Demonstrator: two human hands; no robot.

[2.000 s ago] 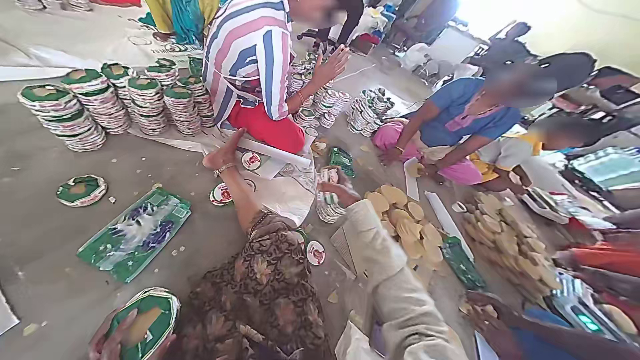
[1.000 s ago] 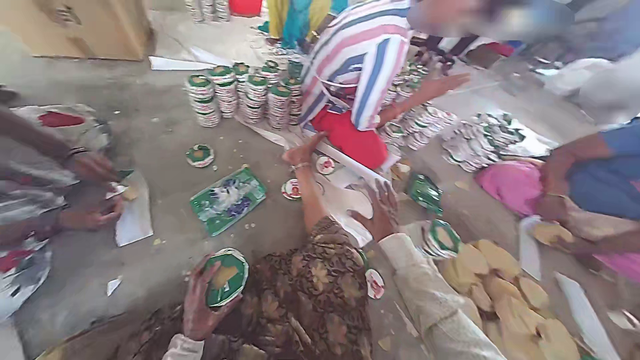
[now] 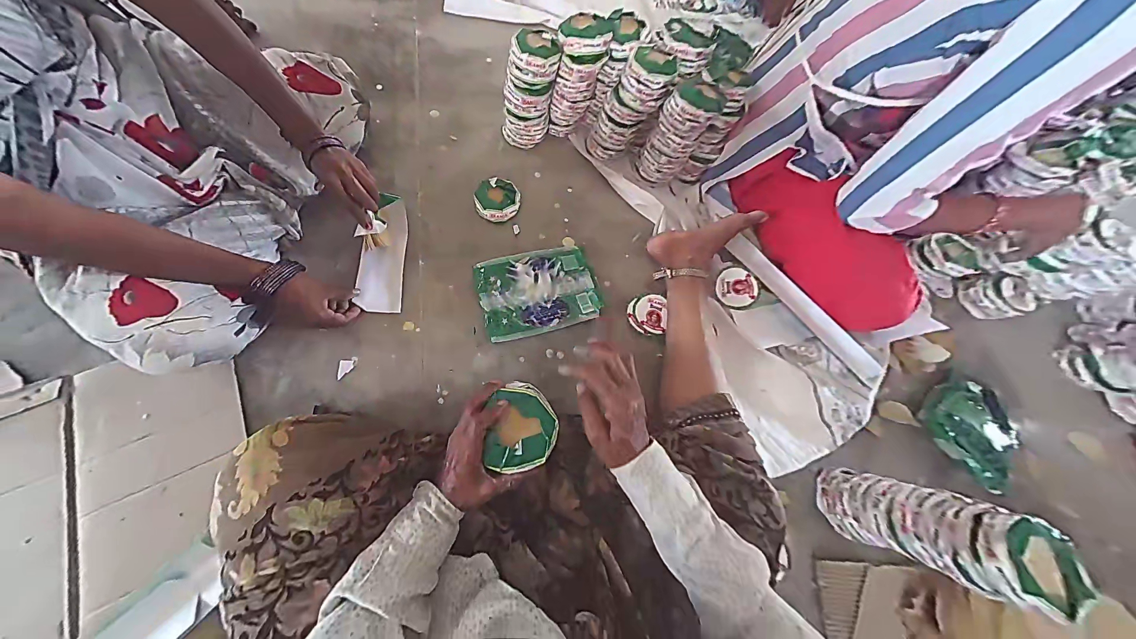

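Note:
My left hand [image 3: 470, 453] is closed around a round packet wrapped in green and white paper [image 3: 524, 428], its tan centre facing up, above my patterned lap. Just right of the packet is my right hand [image 3: 612, 399], empty, with its fingers spread and slightly blurred. Beyond both hands a green printed plastic wrapper [image 3: 537, 293] lies flat on the floor. Past it rests a smaller-looking round green packet [image 3: 497, 200]. Round red-and-white labels [image 3: 648, 314] lie beside my outstretched foot.
Stacks of round packets [image 3: 586, 75] stand at the back. At left a person's hands [image 3: 342, 186] work over white paper [image 3: 382, 257]. A person in striped clothing sits at back right. Crumpled green plastic [image 3: 967, 426] and a row of packets [image 3: 941, 532] lie at right, by corrugated cardboard [image 3: 843, 590].
The view has swung left and down. My right hand, earlier reaching out to the right near a stack of packets, has come back beside the packet in my left hand.

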